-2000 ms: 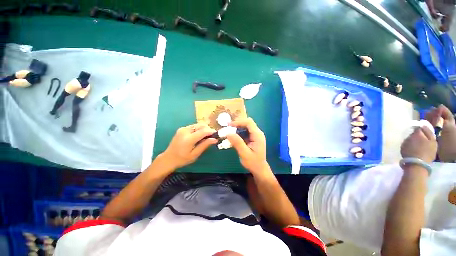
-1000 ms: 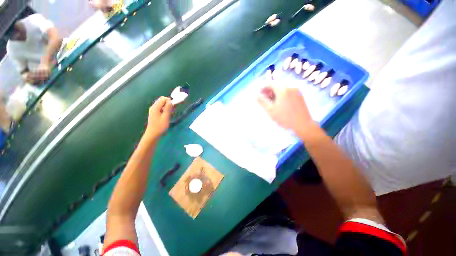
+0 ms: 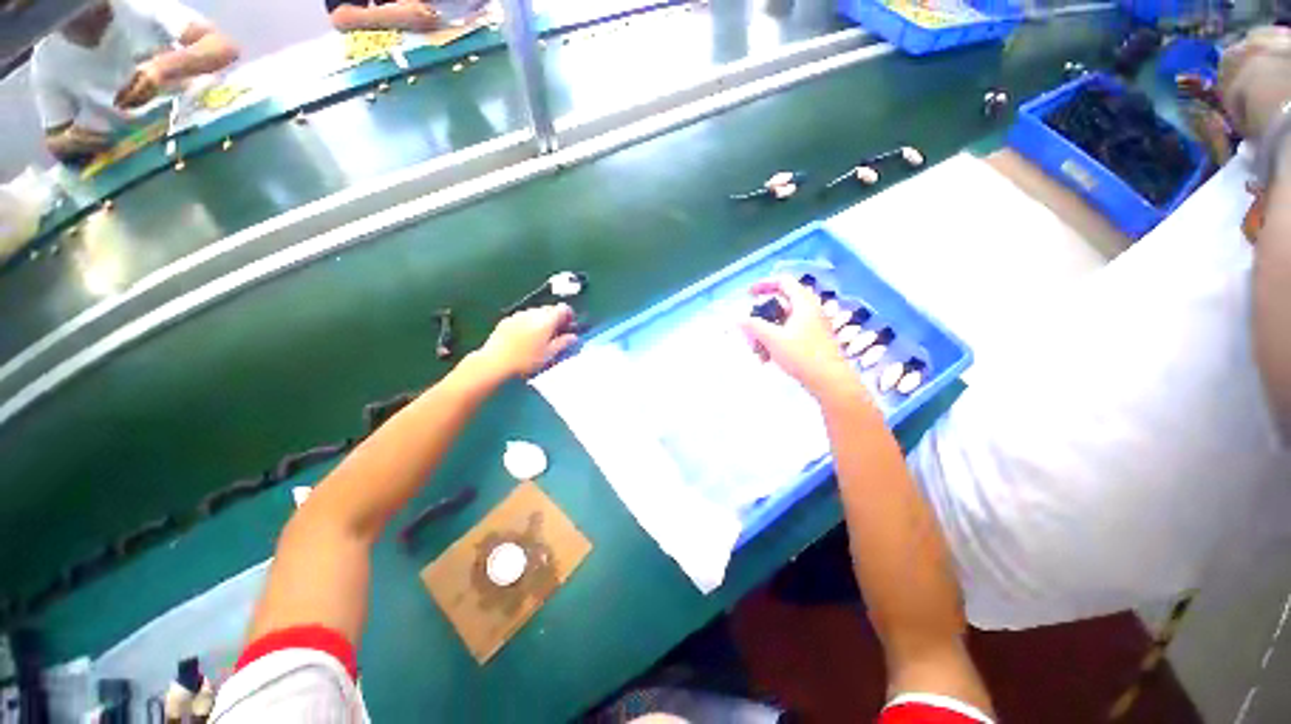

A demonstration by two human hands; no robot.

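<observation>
My left hand [image 3: 530, 341] is at the near edge of the belt, its fingertips against a dark leg part; I cannot tell if they grip it. A leg subassembly [image 3: 565, 284] lies on the belt just beyond. My right hand [image 3: 796, 337] is over the blue tray [image 3: 677, 300], fingers closed on a hip-and-thigh part [image 3: 769, 308] whose black top shows. More hip-and-thigh parts [image 3: 865, 341] lie in a row along the tray's right side. A brown pad [image 3: 474, 612] bears a white disc [image 3: 506, 564]. A black leg part [image 3: 438, 519] lies beside the pad.
A white teardrop-shaped item [image 3: 525, 460] lies behind the pad. Black leg parts [image 3: 312, 460] line the belt edge at left. More subassemblies [image 3: 779, 185] are on the belt. A person in white [image 3: 1069, 424] is close at right, near a blue crate [image 3: 1083, 171] of black parts. Workers sit opposite.
The subassembly from my left hand now lies on the belt, and that hand has moved nearer the belt edge. My right hand has closed on a tray part. The view has shifted.
</observation>
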